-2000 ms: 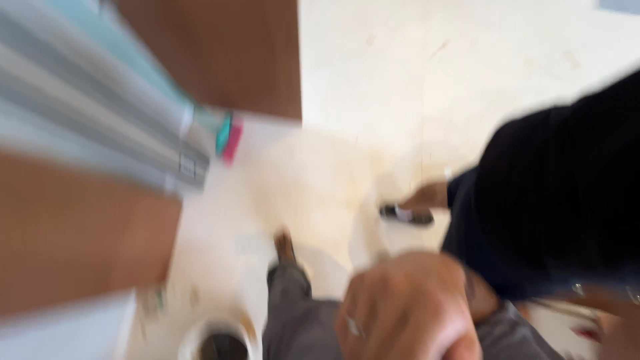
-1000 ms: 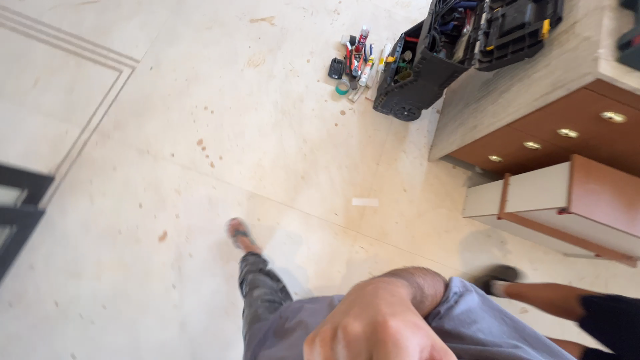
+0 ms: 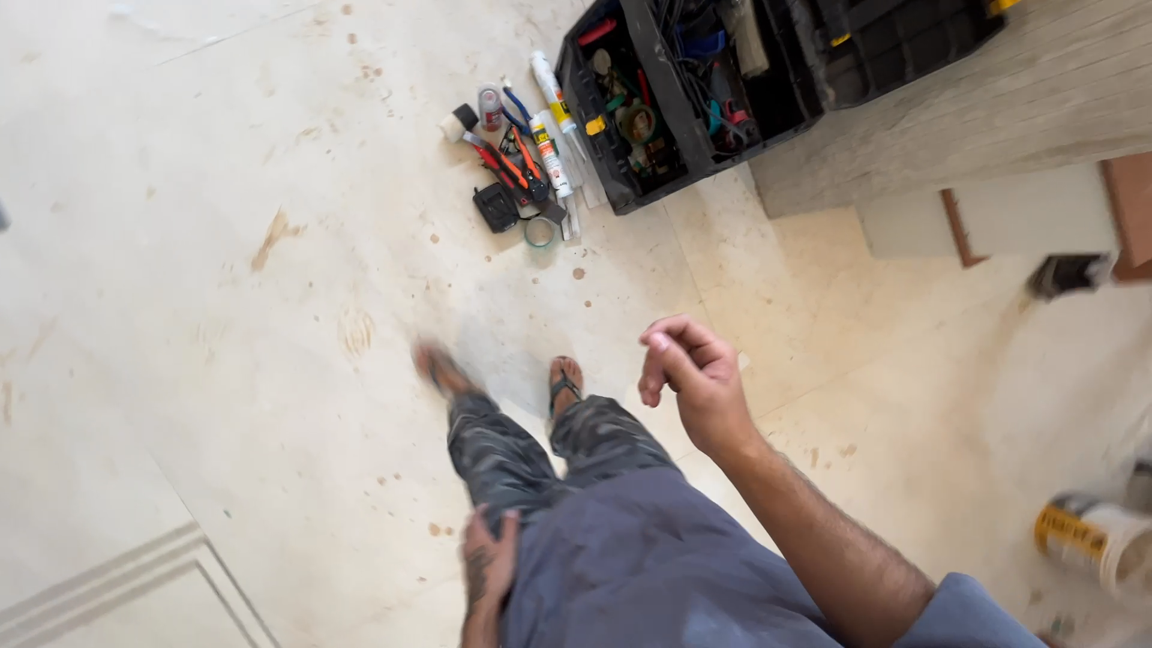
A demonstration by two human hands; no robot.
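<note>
My right hand [image 3: 697, 369] is raised in front of my body at the centre right, with fingers loosely curled and nothing seen in it. My left hand [image 3: 490, 553] hangs beside my left hip against the grey shirt, its fingers partly hidden; nothing shows in it. Beyond my sandalled feet lie white sealant cartridges [image 3: 550, 155], an orange-handled tool [image 3: 525, 160], a black charger-like block [image 3: 495, 208], a roll of green tape [image 3: 539, 233] and a clear-topped can [image 3: 490, 107]. Right of them stands an open black toolbox [image 3: 670, 99] holding hand tools and cables.
A wood-grained cabinet panel [image 3: 900, 135] runs behind the toolbox, with a pale drawer-like box [image 3: 1035, 216] below it. A white and yellow bucket [image 3: 1093, 540] stands at the lower right. A dark object, possibly a shoe [image 3: 1069, 274], is near the right edge. The pale floor [image 3: 297, 360] has brown stains.
The view has swung over to the toolbox and floor tools. Both hands are now visible; one second ago only one hand showed, at the bottom centre. The other person's leg no longer shows clearly.
</note>
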